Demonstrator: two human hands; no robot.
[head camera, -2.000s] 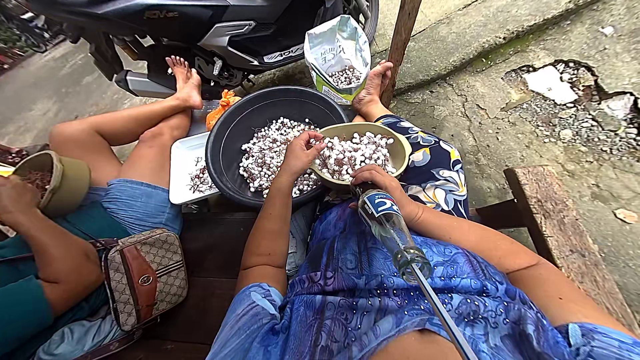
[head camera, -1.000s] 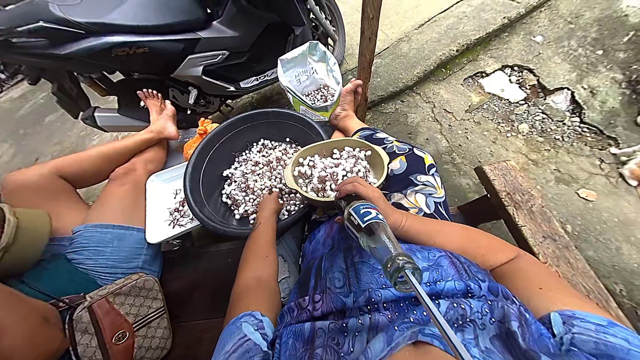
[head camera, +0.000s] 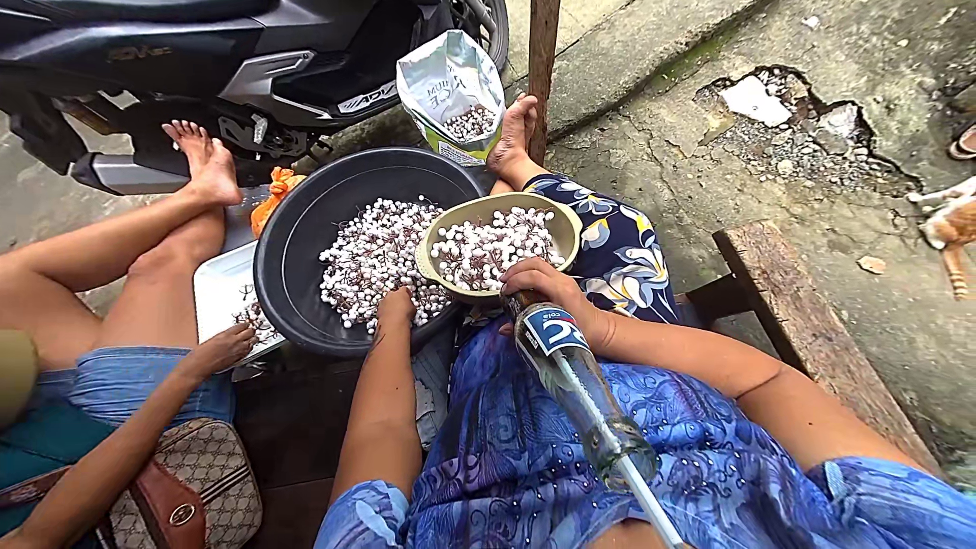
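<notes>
Small white round pieces on brown stems, perhaps berries, fill much of a black plastic basin (head camera: 286, 293) and an oval beige bowl (head camera: 573, 229) that overlaps the basin's right side. My left hand (head camera: 396, 306) reaches into the basin's near side; its fingertips are hidden among the pieces. Against the bowl's near rim, my right hand (head camera: 553, 288) curls around the lower end of a glass cola bottle (head camera: 568, 366). The bottle's mouth points toward me and a straw (head camera: 648, 499) sticks out of it. A printed bag (head camera: 427, 76) behind the bowl holds similar pieces.
At left, another person's hand (head camera: 229, 345) is at a white tray (head camera: 213, 293) of stems. A patterned handbag (head camera: 229, 473) lies nearby. Beyond are an orange plastic bag (head camera: 276, 194), a motorcycle (head camera: 191, 53) and a wooden post (head camera: 543, 69). A wooden plank (head camera: 823, 328) is right; a cat (head camera: 953, 225) lies farther off.
My left hand has moved from the bowl down into the basin's pieces. The other person's hand has come to the white tray. A cat has come into view at the right.
</notes>
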